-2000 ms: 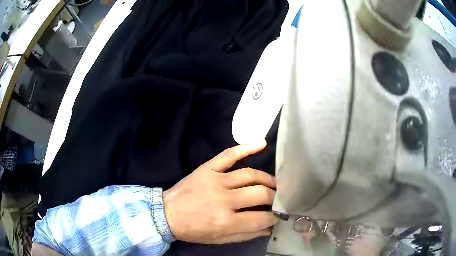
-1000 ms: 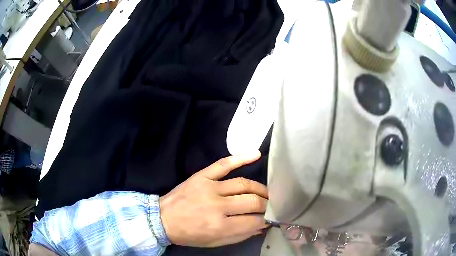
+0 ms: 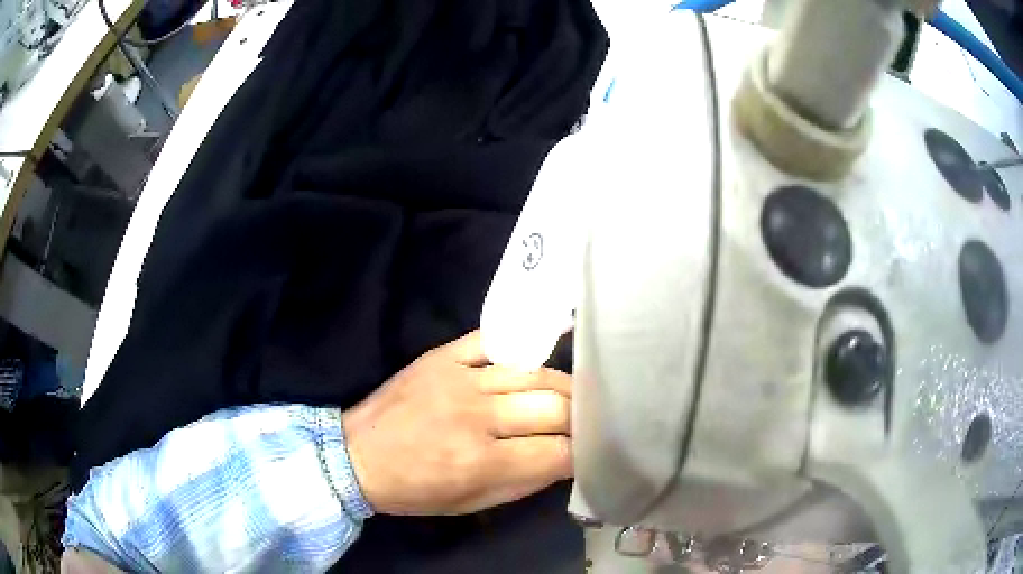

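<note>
The black garment lies in a large, softly folded mass over the left and middle of the machine table. My left hand, in a blue-white checked sleeve, lies palm down on it, fingers pointing right. Its fingertips are hidden by the off-white sewing machine head, and its thumb tip is at the white oval cover. I see no grip on the cloth. Small shiny metal parts show under the head; the needle point cannot be made out. My right hand cannot be seen.
The machine head fills the right side, with a thick post and ribbed collar on top. A blue tube curves behind it. The white table edge runs along the left. Another table stands at the upper left.
The view has shifted, so the machine head sits further left and lower. My left hand's thumb has drawn in to the lower end of the oval cover. A blurred pinkish shape under the head is gone from view.
</note>
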